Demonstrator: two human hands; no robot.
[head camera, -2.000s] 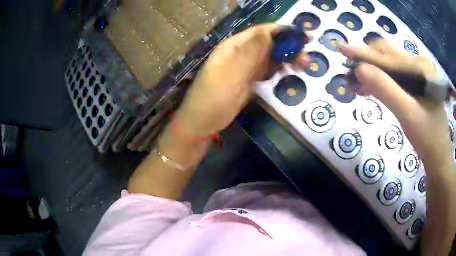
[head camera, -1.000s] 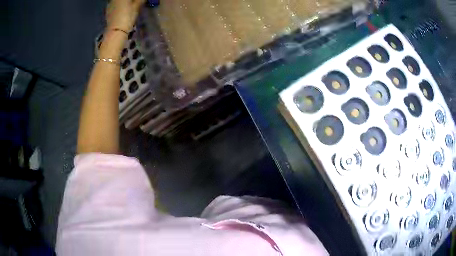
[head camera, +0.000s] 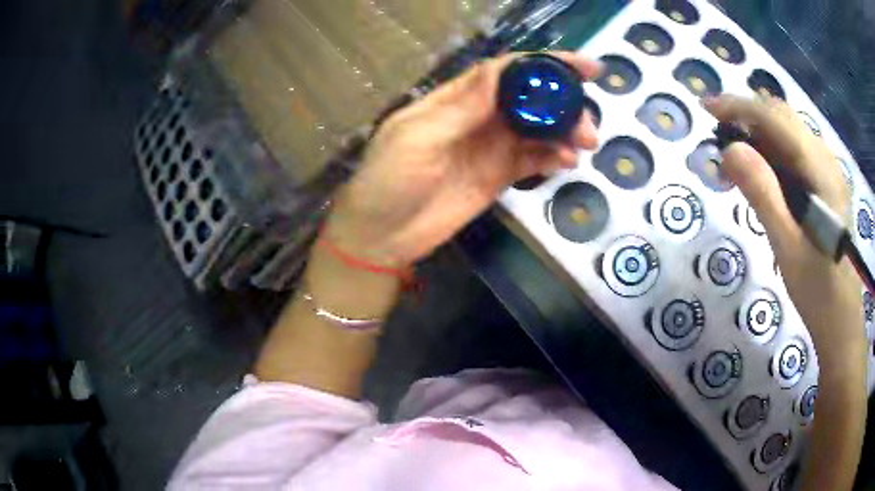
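Observation:
My left hand (head camera: 432, 158) holds a speaker driver (head camera: 542, 96) in its fingers, with the glossy blue-black dome facing up, over the corner of the white foam tray (head camera: 641, 230). My right hand (head camera: 796, 173) holds the black test probe (head camera: 794, 187) above the tray; its tip points left toward the driver, apart from it. The tray's near rows hold ringed driver backs (head camera: 630, 266). The holes by my left hand are dark with tan centre dots (head camera: 626, 165).
A clear plastic blister tray over tan board (head camera: 288, 86) lies at upper left. Stacked hole-punched trays (head camera: 182, 197) stand low at left. The foam tray lies on a dark green bench (head camera: 537, 278). A red lead (head camera: 859, 261) trails at the right edge.
My left hand was at the far upper left one second ago and is now back by the foam tray with a driver. My right hand has come back into view with the probe.

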